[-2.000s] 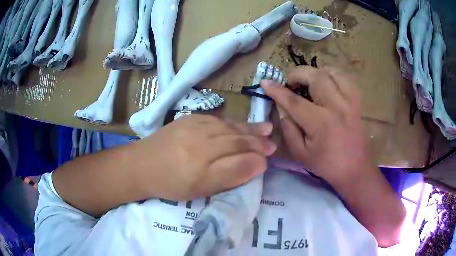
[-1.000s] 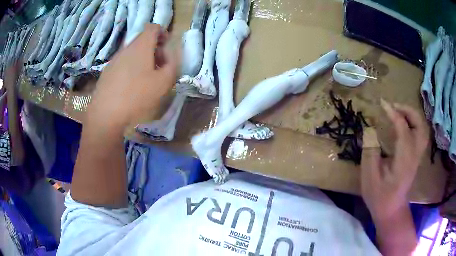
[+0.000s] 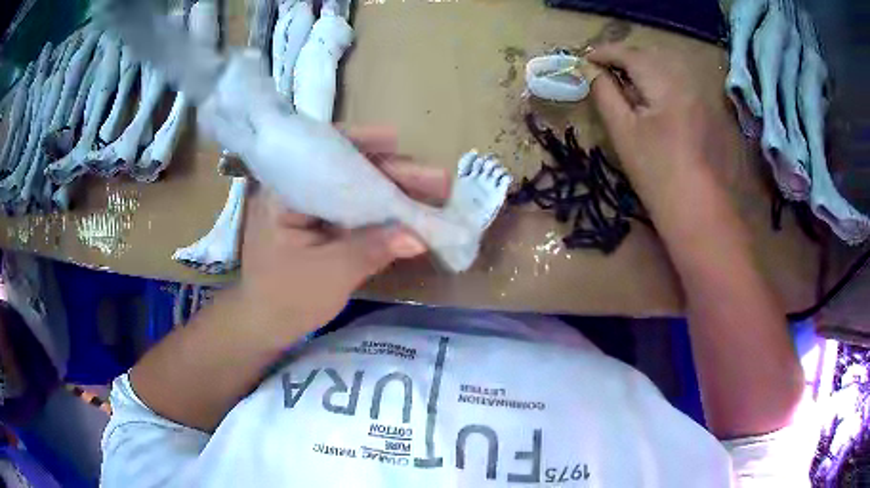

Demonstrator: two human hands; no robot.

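My left hand (image 3: 324,238) is closed around the lower part of a pale figure leg (image 3: 296,162), held above the table. Its foot (image 3: 477,195) is on the right with the toes pointing up, and no strap shows on it. My right hand (image 3: 630,95) is at the white glue cup (image 3: 557,86), with its fingertips on the thin pale applicator (image 3: 574,67) at the cup's right rim. A loose pile of black straps (image 3: 582,191) lies on the cardboard between the foot and my right forearm.
Rows of pale legs (image 3: 105,105) lie at the left, and a few more (image 3: 315,57) at the back. A bundle of legs (image 3: 787,95) lies at the right edge. A flat black object (image 3: 649,14) is at the far edge. Blue crates (image 3: 95,310) show below the cardboard-covered table (image 3: 429,86).
My left hand has come back from the left rows and now holds a leg near the middle. My right hand has moved from beside the straps up to the cup and taken the applicator.
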